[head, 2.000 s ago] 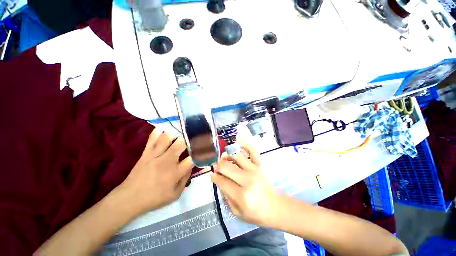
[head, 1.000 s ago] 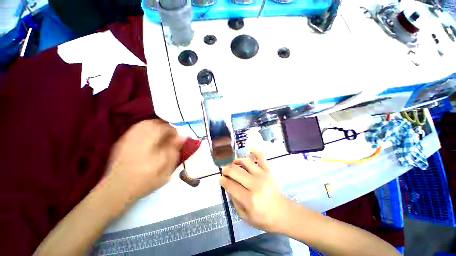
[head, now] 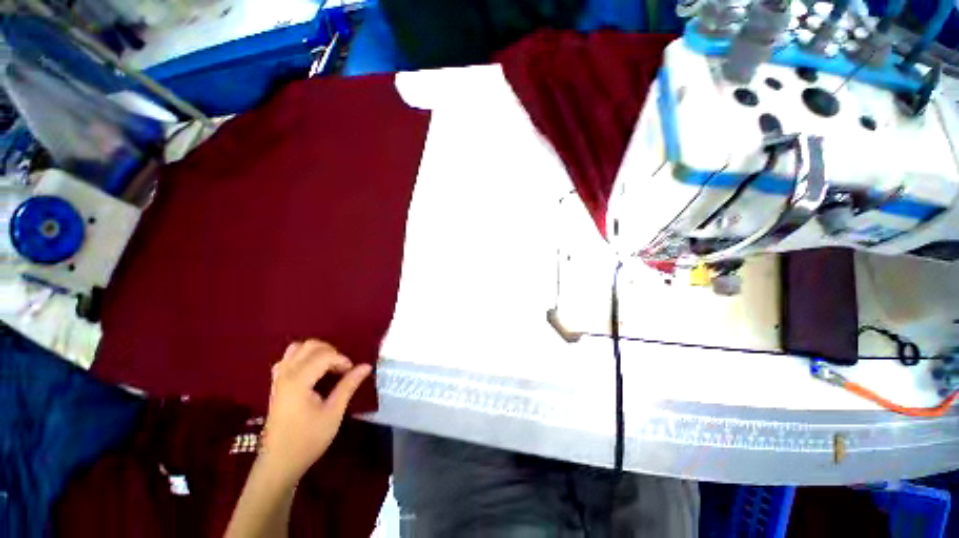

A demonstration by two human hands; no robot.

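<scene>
A dark red garment piece [head: 273, 231] lies spread flat left of the machine, its near edge at the table's front. My left hand [head: 307, 405] is at its near right corner, thumb and index tip close together; whether cloth is between them is unclear. My right hand is out of view. A second dark red piece [head: 589, 116] tapers towards the needle area of the white sewing machine [head: 726, 158]. A narrow black tape [head: 618, 368] runs from the needle area over the front edge.
A dark phone [head: 820, 305] with a corded ring lies right of the needle. An orange cord [head: 894, 402] is at the right. A grey ruler strip [head: 473, 394] runs along the front edge. A blue round part [head: 47, 229] is at the far left. Blue baskets [head: 759, 512] are below right.
The view has swung left. My left hand has moved from beside the needle to the table's front edge. My right hand has left the picture. The red cloth now lies flatter.
</scene>
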